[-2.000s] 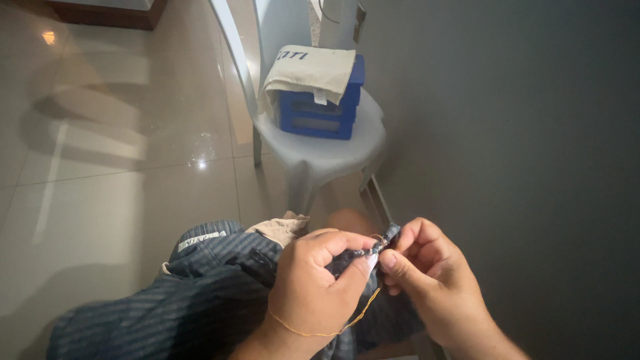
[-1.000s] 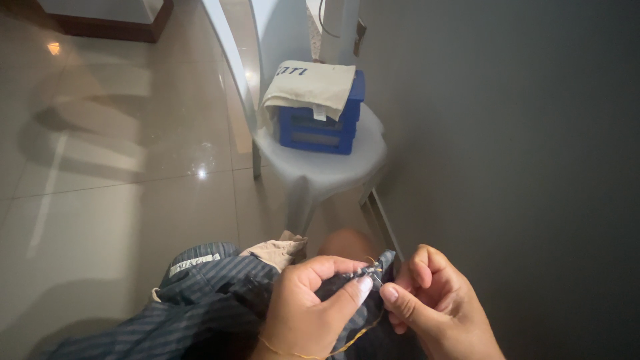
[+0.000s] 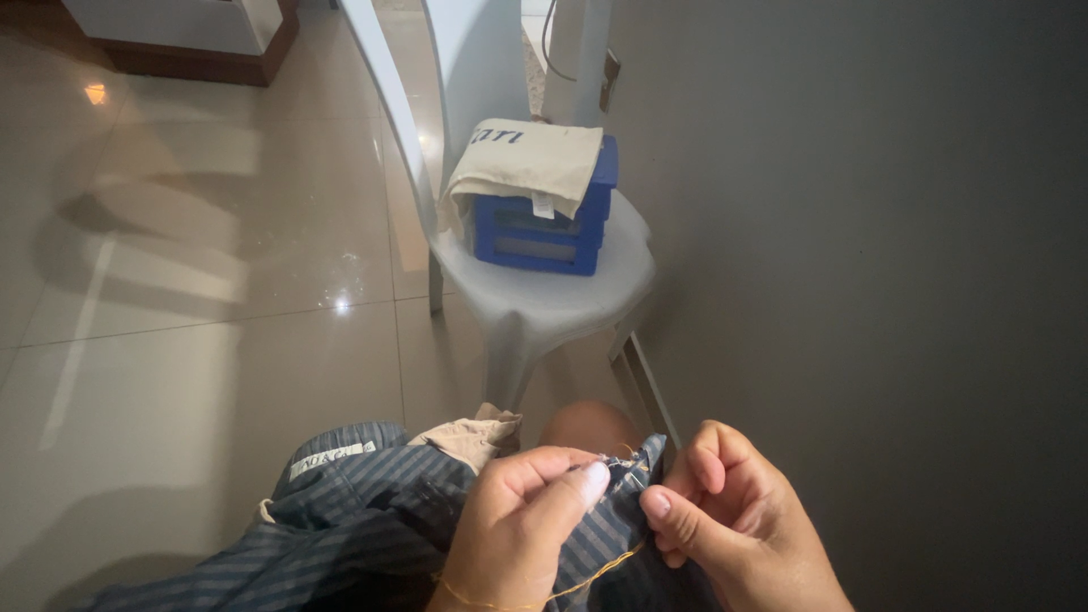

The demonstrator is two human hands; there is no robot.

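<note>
A dark blue garment with grey stripes (image 3: 340, 518) lies across the lap, with a sewn label bearing writing near its waistband. My left hand (image 3: 527, 518) pinches a frayed edge of this cloth between thumb and forefinger. Close on its right, my right hand (image 3: 722, 518) has thumb and fingers together at the cloth; a thin bright sliver, apparently a needle (image 3: 637, 481), shows by the thumb tip. A yellow-orange thread (image 3: 605, 568) loops from the cloth below my right hand across to my left wrist. Beige fabric (image 3: 476, 438) shows behind my left hand.
Ahead stands a light plastic chair (image 3: 552, 302) holding a blue plastic drawer box (image 3: 535, 246) with a folded cream cloth (image 3: 531, 161) on top. A grey wall (image 3: 867, 255) rises at the right. Glossy tiles (image 3: 314, 365) cover the floor; a white and brown furniture base (image 3: 195, 64) is at the upper left.
The frayed edge is turned so that more of its striped face shows between my hands. My left hand keeps its pinch on the cloth.
</note>
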